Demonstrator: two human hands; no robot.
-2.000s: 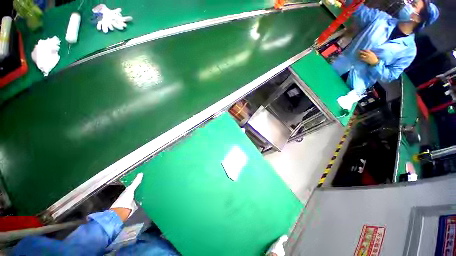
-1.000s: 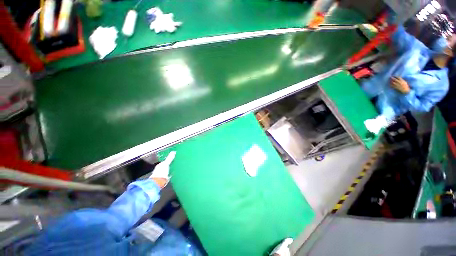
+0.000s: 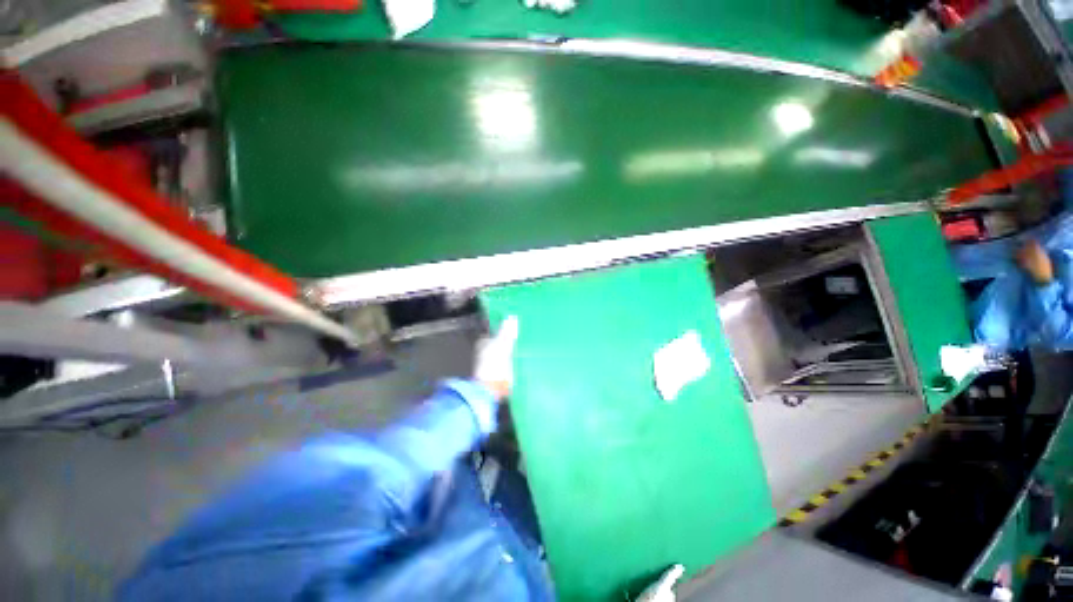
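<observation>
The side table (image 3: 624, 470) with its bright green mat stands against the conveyor's near rail. A white folded cloth (image 3: 681, 366) lies flat on the mat, right of centre. My left hand (image 3: 497, 359), in a white glove, grips the table's left edge near the conveyor, with part of it on top of the mat; its other fingers are hidden. My right hand (image 3: 664, 584), also gloved in white, shows only in part at the bottom of the picture, at the table's near right edge. Its grip cannot be made out.
The glossy green conveyor belt (image 3: 412, 129) runs across behind the table. A blurred red and white post (image 3: 177, 235) stands at the left. Another person's blue sleeve (image 3: 1012, 308) and gloved hand are at the right, by a second green table (image 3: 912, 276). A grey cabinet (image 3: 812, 576) stands bottom right.
The view has turned left and down, so the table and belt sit further right and more level. My hands stay at the same table edges. The cloth has not moved on the mat.
</observation>
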